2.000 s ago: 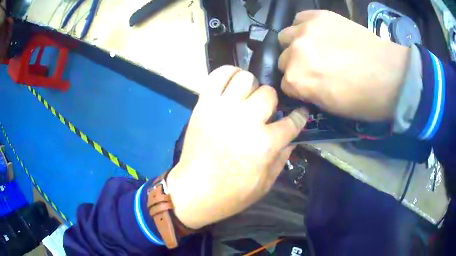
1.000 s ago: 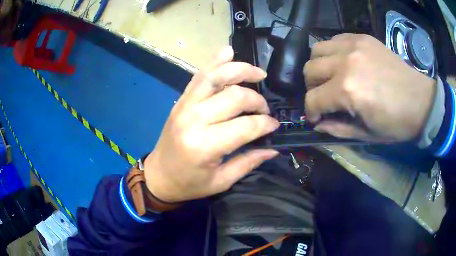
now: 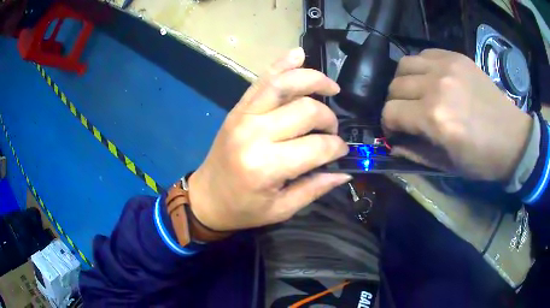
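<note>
The black housing shell (image 3: 313, 45) lies open at the bench edge, with a thick black tube (image 3: 365, 75) inside. A small circuit board (image 3: 362, 146) at its near edge glows blue. My left hand (image 3: 265, 144) is around the shell's near left corner, thumb low outside and fingers above. My right hand (image 3: 449, 114) is curled at the board's right end. A short red wire (image 3: 386, 143) with a small pale connector (image 3: 379, 141) runs under its fingers; its fingertips are partly hidden.
A round grey speaker driver (image 3: 512, 69) in a silver frame is at the right. The pale bench (image 3: 223, 30) runs behind and right of my hands. A red stool (image 3: 57, 39) stands on the blue floor (image 3: 145, 114). White boxes (image 3: 57, 271) are at lower left.
The board now glows blue. My left hand has drawn back left from beside my right hand and the red wires to the shell's corner. The view has shifted slightly.
</note>
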